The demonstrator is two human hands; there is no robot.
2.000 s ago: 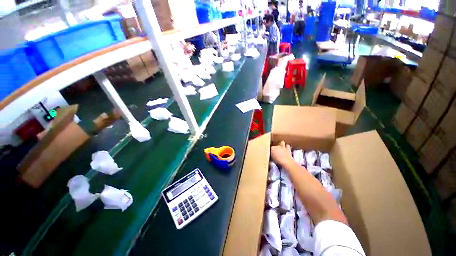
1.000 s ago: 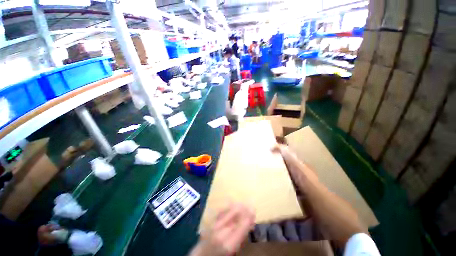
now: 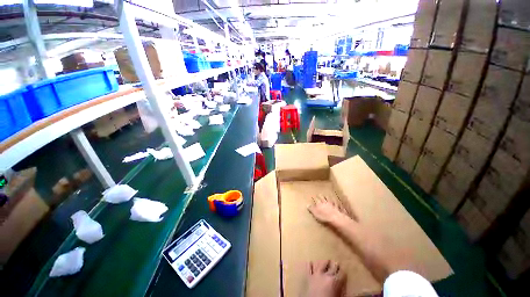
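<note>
A large open brown carton [image 3: 301, 160] stands at the right of the dark table with its flaps up. A flat brown layer pad [image 3: 299, 232] lies inside it and hides the wrapped pieces. My right hand [image 3: 326, 211] rests on the far part of the pad with its fingers spread. My left hand [image 3: 325, 278] is on the near part of the pad, partly cut off by the bottom edge, its fingers bent. Neither hand grips anything.
A calculator [image 3: 197, 253] and an orange and blue tape dispenser [image 3: 226, 203] lie on the dark table [image 3: 232, 232]. White wrapped pieces [image 3: 148, 209] lie on the green belt [image 3: 125, 246]. Stacked cartons [image 3: 465, 116] stand at right; a red stool [image 3: 289, 118] is beyond.
The pad, tilted above the carton one second ago, now lies flat inside it over the wrapped pieces. My left hand has moved right, onto the pad. The view has shifted slightly.
</note>
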